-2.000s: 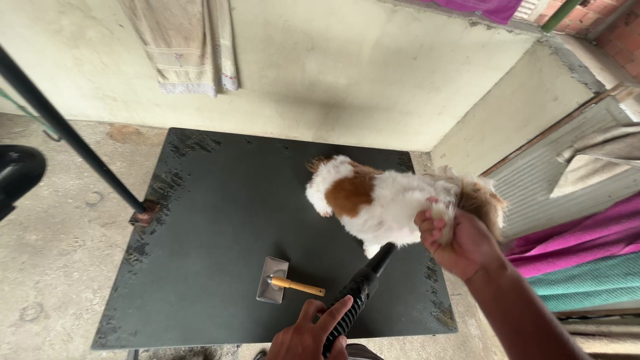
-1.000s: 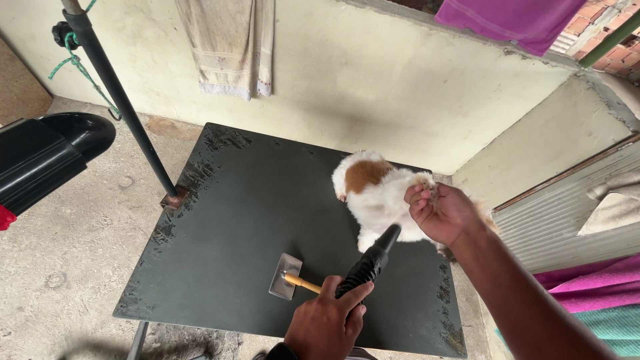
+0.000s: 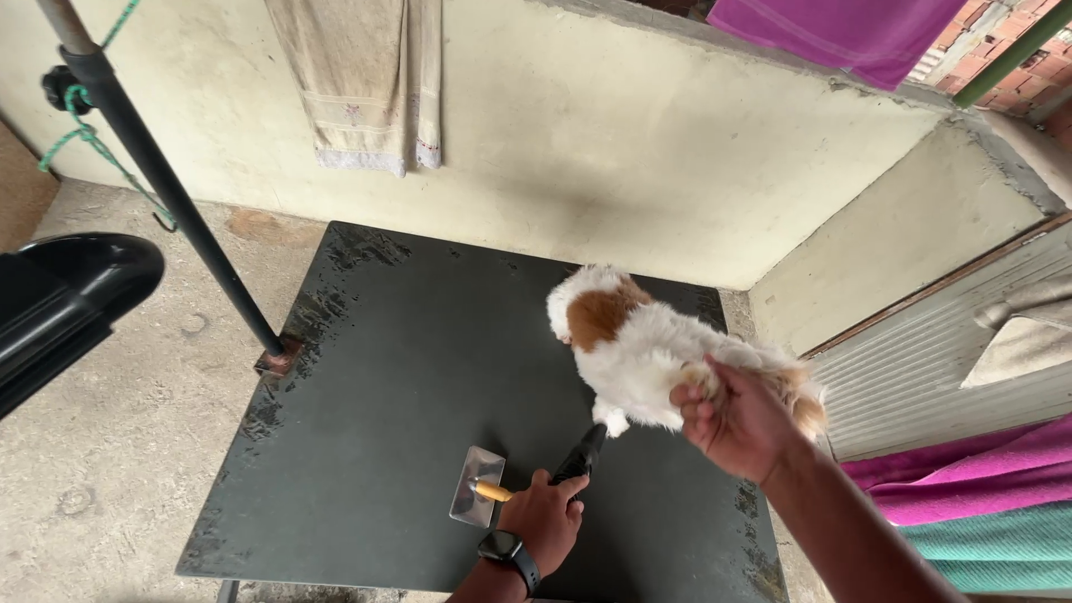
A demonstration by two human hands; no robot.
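A small white and brown long-haired dog (image 3: 645, 343) stands on a black table (image 3: 402, 377), its head toward the wall side. My left hand (image 3: 544, 511), with a dark watch on the wrist, is closed on a black ribbed hose nozzle (image 3: 584, 456), whose tip points at the dog's front paw. My right hand (image 3: 724, 419) has its fingers closed on a raised, furry paw of the dog. Just left of my left hand, a slicker brush (image 3: 477, 486) with a yellow handle lies on the table; my hand hides the handle's end.
A black upright pole (image 3: 176, 184) with a green cord (image 3: 105, 146) is fixed to the table's left edge. A glossy black housing (image 3: 75, 293) juts in at far left. A beige towel (image 3: 360, 92) hangs on the wall; magenta (image 3: 963, 477) and teal (image 3: 997, 540) cloths hang at right.
The nozzle tip, which was against the dog's flank side, now points by its front paw. My right hand stays at the dog's raised paw. The view has shifted.
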